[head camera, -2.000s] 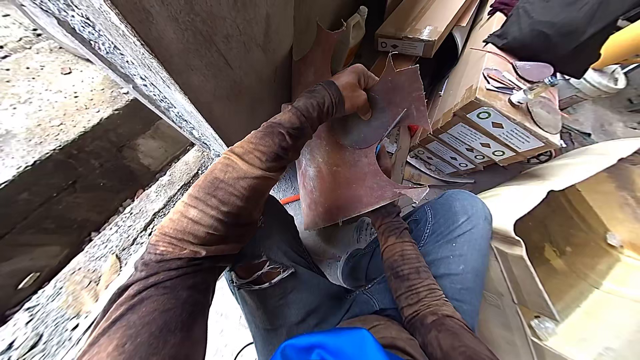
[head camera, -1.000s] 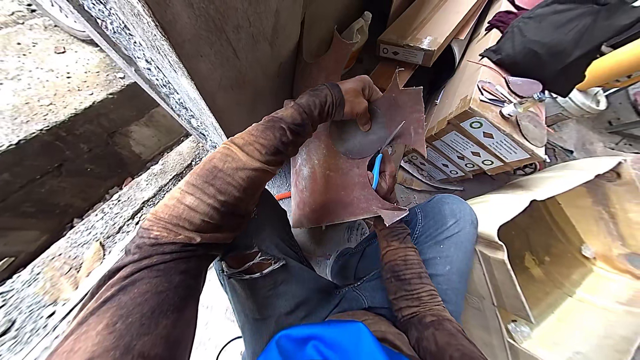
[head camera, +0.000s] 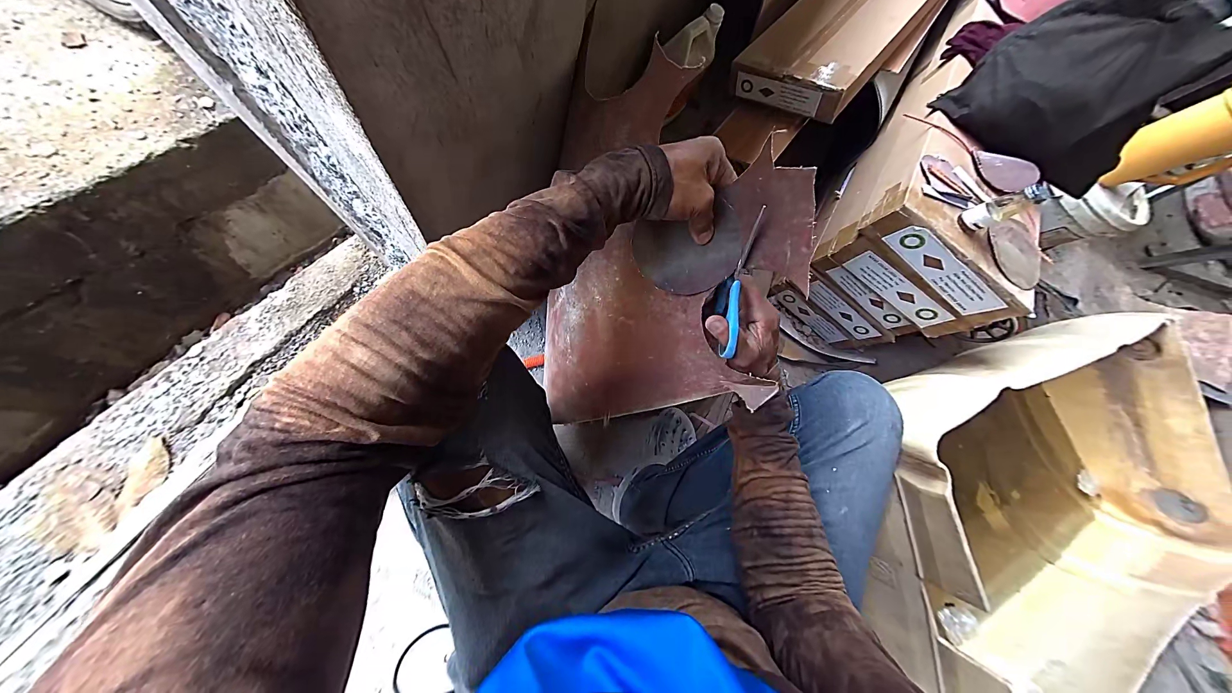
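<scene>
My left hand (head camera: 701, 188) pinches a dark rounded disc (head camera: 685, 252) against a reddish-brown leather-like sheet (head camera: 626, 337), thumb on top of the disc. The sheet has a jagged upper right part and a curved cutout on its right side. My right hand (head camera: 756, 332) is around the blue handles of a pair of scissors (head camera: 731, 318), below and right of the disc. The scissors' blades point up over the sheet, close along the disc's right edge. The fingers under the sheet are hidden.
Long cardboard boxes (head camera: 895, 231) with printed labels lie at the upper right, with cut pieces and a small bottle on one. A large tan moulded shell (head camera: 1049, 500) stands at the right. A wooden panel (head camera: 443, 106) rises ahead, and a concrete ledge (head camera: 173, 404) runs along the left.
Two seconds ago the scissors were mostly hidden by the sheet; their blue handles and blades now show above it. The left hand keeps its hold on the disc and sheet.
</scene>
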